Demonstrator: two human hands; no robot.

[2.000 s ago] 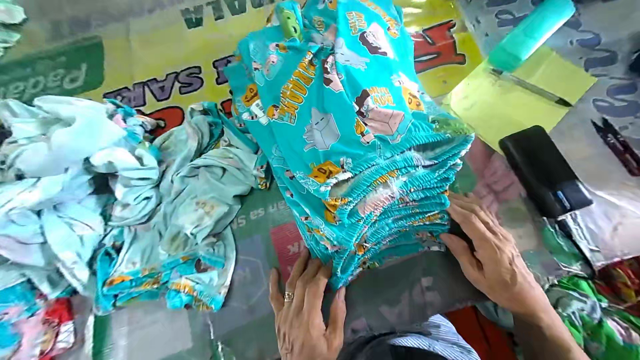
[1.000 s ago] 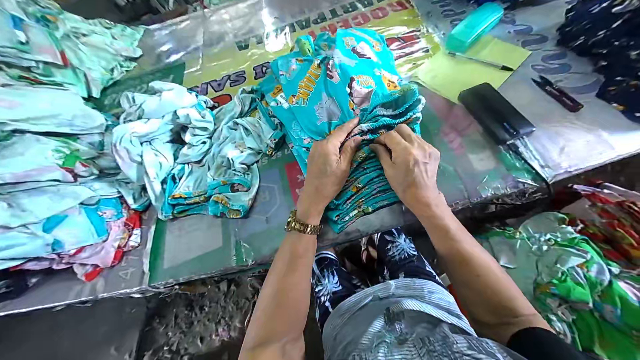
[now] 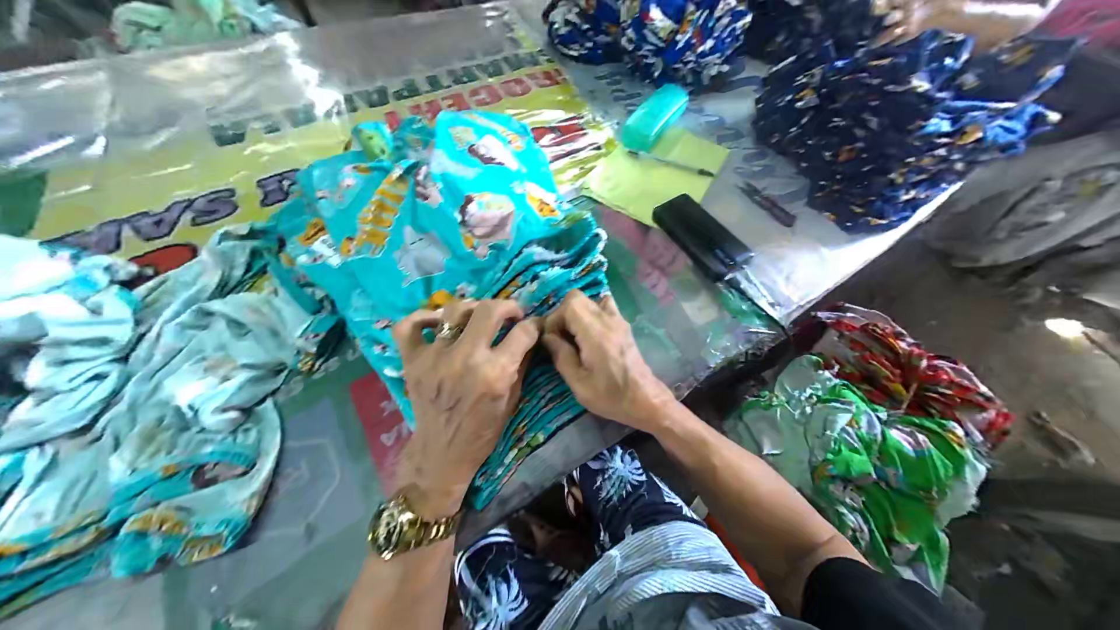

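Observation:
A stack of turquoise printed garments (image 3: 437, 227) lies on the table before me, its gathered waist edges layered toward my body. My left hand (image 3: 464, 376), with a ring and a gold-coloured wristwatch (image 3: 409, 525), grips those edges from the left. Close beside it, almost touching, my right hand (image 3: 599, 354) pinches the same layered edges with bent fingers. The fingertips are partly hidden in the folds. To the left, a loose heap of pale turquoise garments (image 3: 210, 350) touches the stack.
Beyond the stack lie yellow paper (image 3: 643, 179), a turquoise case (image 3: 654, 118), a pen, a black phone-like object (image 3: 703, 234) and small dark snips (image 3: 768, 205). Dark blue garments (image 3: 840, 131) lie at the right, near another person's arm (image 3: 962, 19). Green cloth (image 3: 884, 472) lies below the table's edge.
Two seconds ago my hands were apart at either side of the stack's near end; now both are together on its layered edges. The view has shifted.

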